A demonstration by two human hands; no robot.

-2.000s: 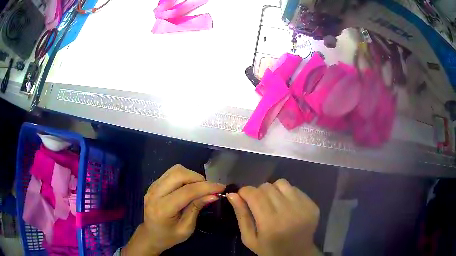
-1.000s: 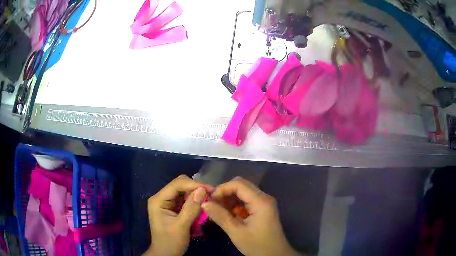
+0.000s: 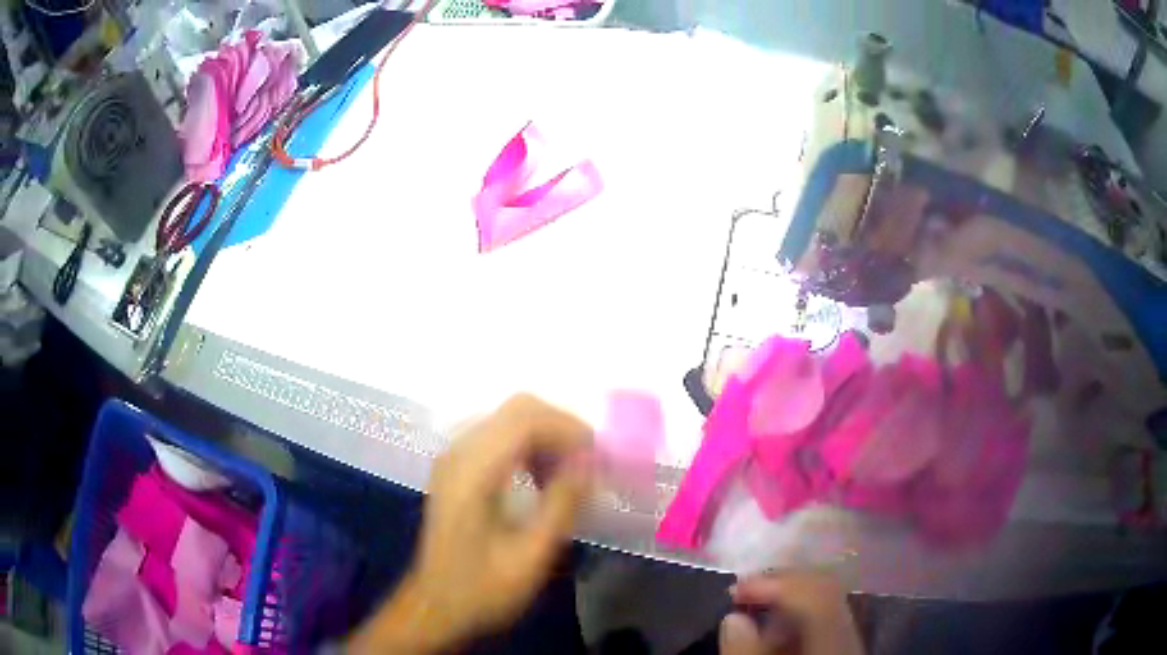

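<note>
My left hand is blurred over the table's front edge. Its fingertips are closed on a small pale pink piece, also blurred. My right hand is low at the bottom edge, partly cut off, fingers curled; whether it holds anything cannot be told. A folded, V-shaped pink piece lies on the white table. A heap of bright pink sewn pieces lies at the front right, by the sewing machine's needle area.
Sewing machine at right. Blue basket with pink pieces at lower left. Red-handled scissors, orange-red cord and stacked pink pieces at left. Pale green basket at the far edge. Printed ruler along the front edge.
The view has shifted, showing more of the far table. My hands, earlier together below the table edge, have separated; the left has risen over the edge with the pink piece.
</note>
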